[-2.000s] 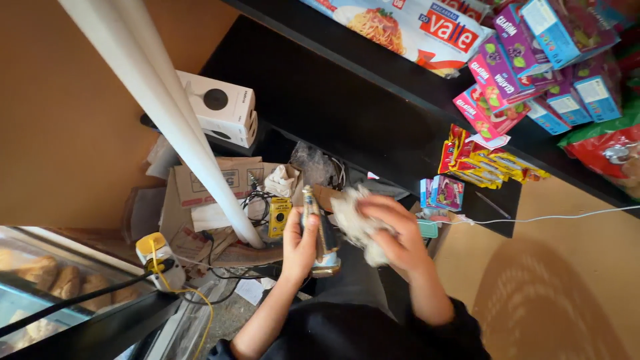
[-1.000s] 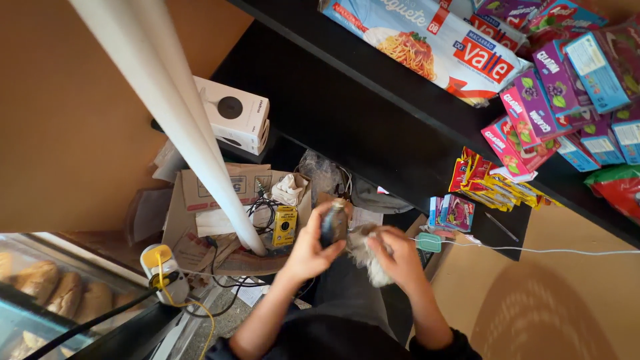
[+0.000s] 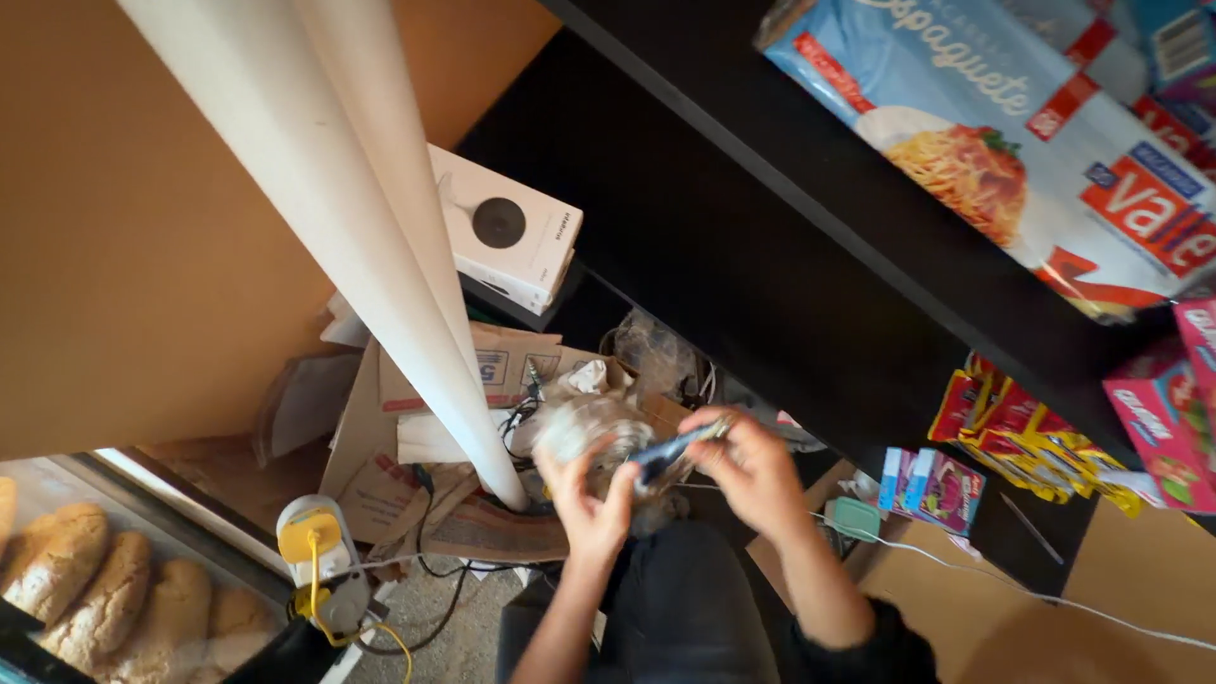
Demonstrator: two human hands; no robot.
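My left hand is raised at the lower middle, fingers curled around a blurred, whitish, crumpled bundle that looks like clear plastic or cloth. A slim dark-blue object with a metallic-looking end slants between my hands; its exact kind is unclear. The fingers of my right hand pinch its upper right end. Its lower left end lies at my left fingertips. Motion blur hides where the bundle and the blue object touch.
White pipes cross in front of an open cardboard box with cables. A white product box, spaghetti packs, and gelatin boxes rest on black shelving. A yellow plug sits in a power strip near bread.
The whitish bundle, by my right hand before, is now at my left hand. My right hand now grips the end of the slim object, which my left hand held earlier. The view has moved closer.
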